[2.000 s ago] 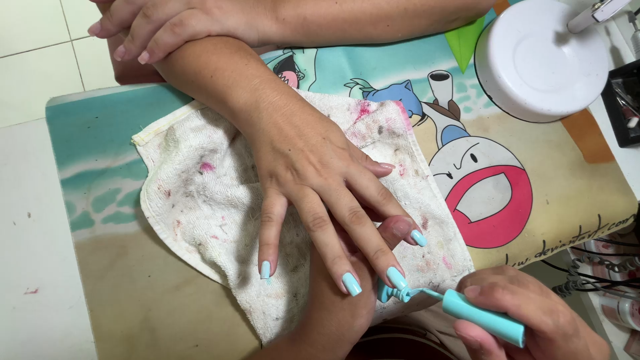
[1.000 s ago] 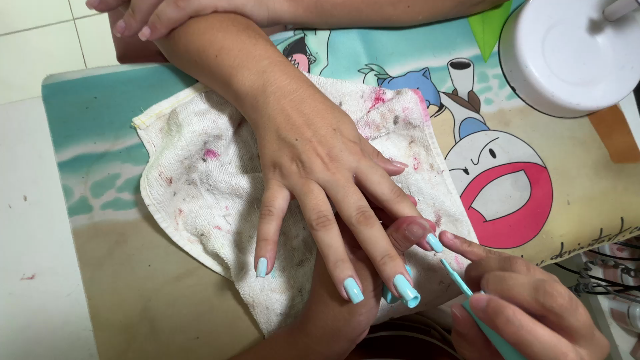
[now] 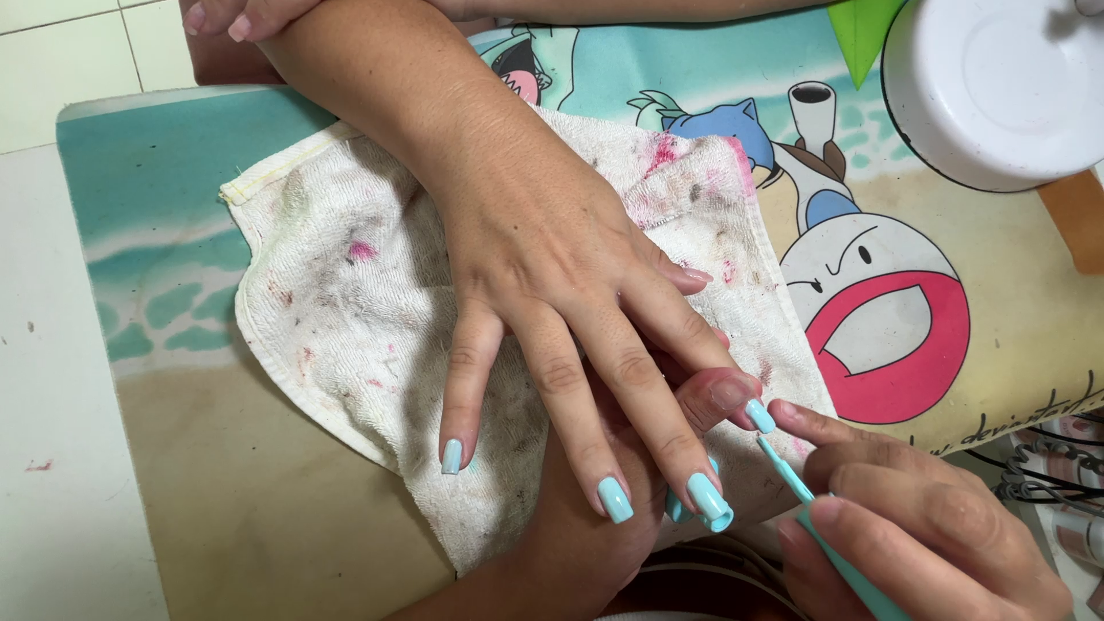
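My left hand [image 3: 604, 483] is under another person's hand [image 3: 552, 241], its thumb pressed on that person's index finger beside the light-blue nail [image 3: 760, 416]. A light-blue polish bottle [image 3: 712, 514], mostly hidden, sits in my left hand with its open neck at the middle fingertip. In my right hand [image 3: 931, 517] is a nail polish brush [image 3: 793, 473] with a light-blue handle; its tip is just below the index nail, and one of my fingertips is next to that nail. The other person's other long nails are light blue; the thumbnail has no blue on it.
A stained white towel [image 3: 345, 345] lies under the hands on a cartoon-printed mat [image 3: 216, 448]. A round white lamp base [image 3: 1000, 95] stands at the upper right. The person's other hand [image 3: 250, 17] rests over the forearm. Cables [image 3: 1035, 483] and small jars [image 3: 1078, 530] are at the lower right.
The brush in my right hand has moved from the bottle neck up to the index finger. My left thumb has come onto that finger.
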